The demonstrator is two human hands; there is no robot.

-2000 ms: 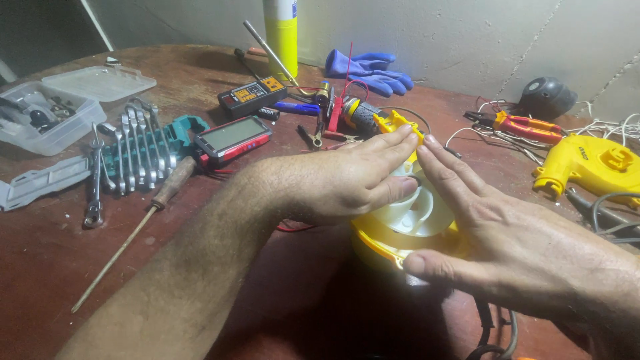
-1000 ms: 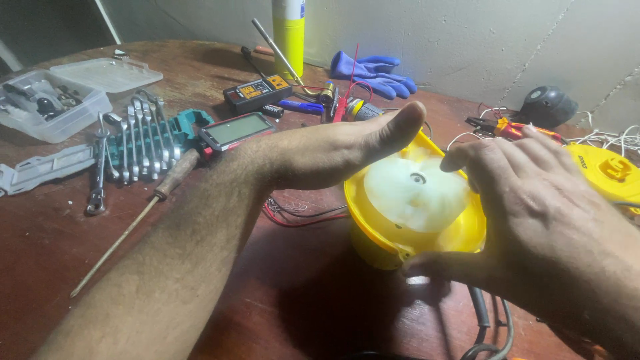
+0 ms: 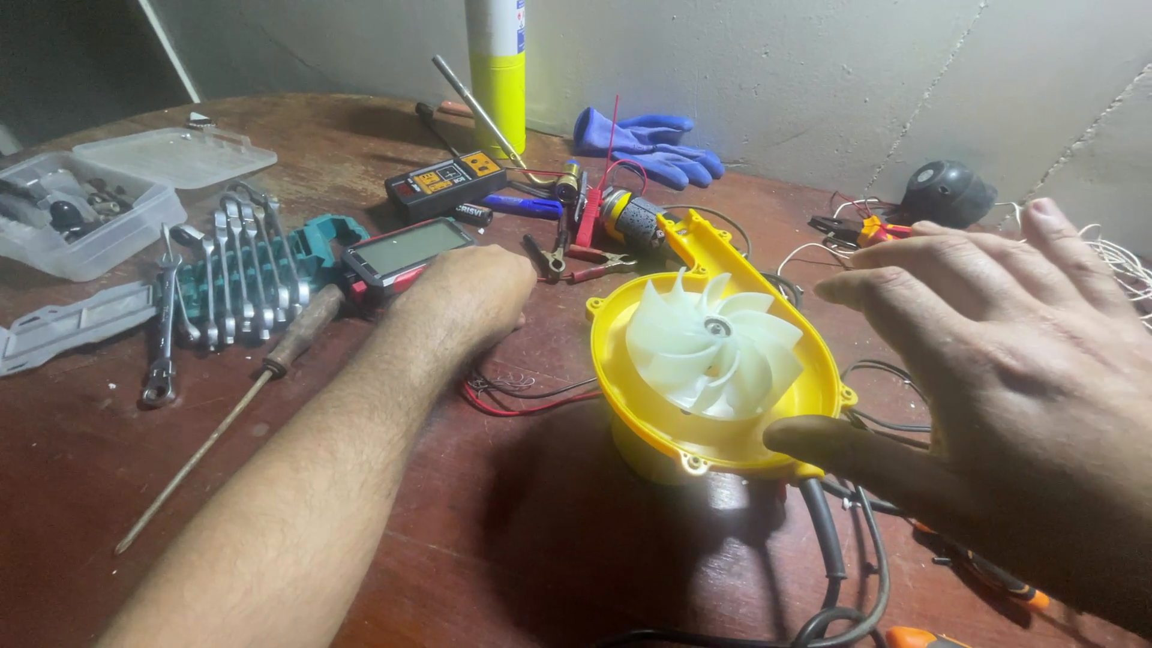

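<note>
A yellow plastic blower housing [image 3: 621, 396] stands on the red-brown table with its round face uncovered. Inside it sits a whitish plastic fan impeller [image 3: 715, 351] with curved blades and a metal hub. My right hand [image 3: 981, 360] is spread at the housing's right side, fingers apart, the thumb over the lower right rim; whether it touches cannot be told. My left hand [image 3: 486, 288] is left of the housing, beside a red-and-black meter with a screen [image 3: 409, 252]; its fingers are mostly hidden behind the back of the hand.
Combination wrenches [image 3: 243, 270], a long screwdriver [image 3: 220, 441] and a clear box of small parts [image 3: 117, 225] lie left. Behind are a black-and-orange device [image 3: 445, 184], a yellow canister [image 3: 498, 99], blue gloves [image 3: 648, 148] and alligator clips [image 3: 598, 265]. Pliers [image 3: 864, 232] and loose cables [image 3: 873, 558] lie right.
My left hand has moved left, away from the impeller, and my right hand has moved right. The impeller, partly covered or blurred before, now shows its blades clearly.
</note>
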